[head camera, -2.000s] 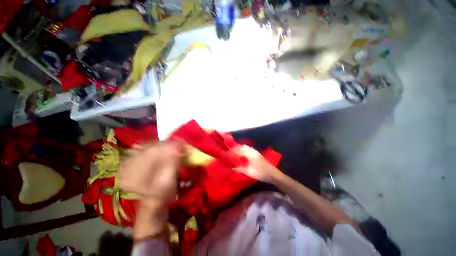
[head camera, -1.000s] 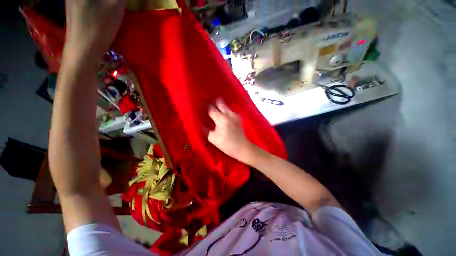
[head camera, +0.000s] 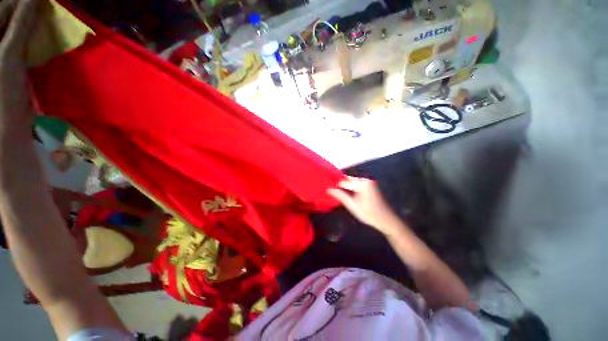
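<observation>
A long red fabric piece (head camera: 173, 113) is stretched from the upper left down to the right, over my lap. It has a yellow end piece (head camera: 61, 30) at its upper left, a thin yellow edge along its lower side and small yellow marks near the bottom. My left hand (head camera: 15, 30) is at the upper left, partly cut off by the frame edge, at the yellow end; its fingers are hard to see. My right hand (head camera: 360, 198) pinches the red cloth's right edge in front of the table.
A JACK sewing machine (head camera: 433, 50) stands on the white table (head camera: 483, 114) under a bright lamp. Black-handled scissors (head camera: 441, 118) lie at the table's front. A bottle (head camera: 272, 58) stands behind. A red pile with yellow strips (head camera: 190, 256) is left of my lap.
My left hand has moved left with the yellow end, spreading the red cloth out diagonally. My right hand has moved right and down from the cloth's middle to its edge.
</observation>
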